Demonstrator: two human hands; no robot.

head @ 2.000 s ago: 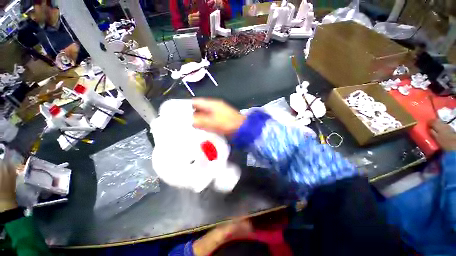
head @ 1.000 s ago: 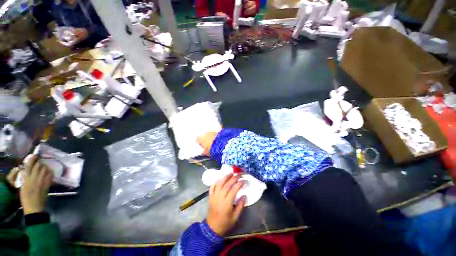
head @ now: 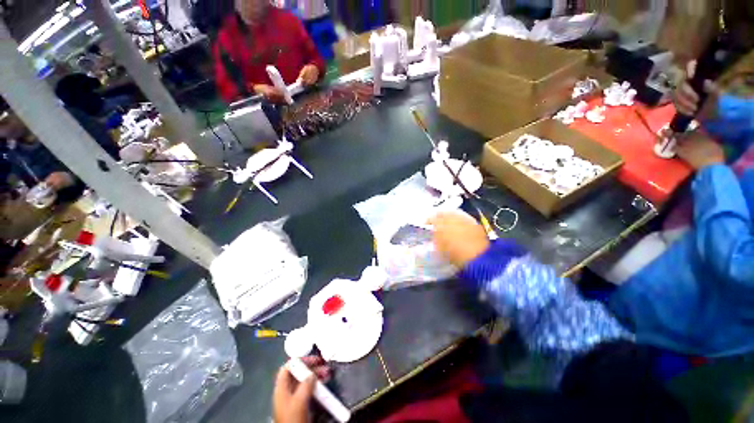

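Observation:
A white disc housing with two round knobs and a red patch lies near the bench's front edge, a yellow-gold tip sticking out at its left. My left hand holds a narrow white antenna cover just below the housing's left knob. My right hand is over the open plastic bag at the right; its fingertips are blurred and I cannot tell if they hold anything. A clear bag packed with white covers lies left of the housing.
A flattened bag lies far left, beside a pale post. Waiting housings lie across the bench and beyond the right bag. A low carton of white rings stands before a taller carton. Other workers are left, opposite and right.
My right hand has moved from the bag of covers to the open bag on the right. My left hand has shifted off the housing's face and now holds a white cover. The view has turned.

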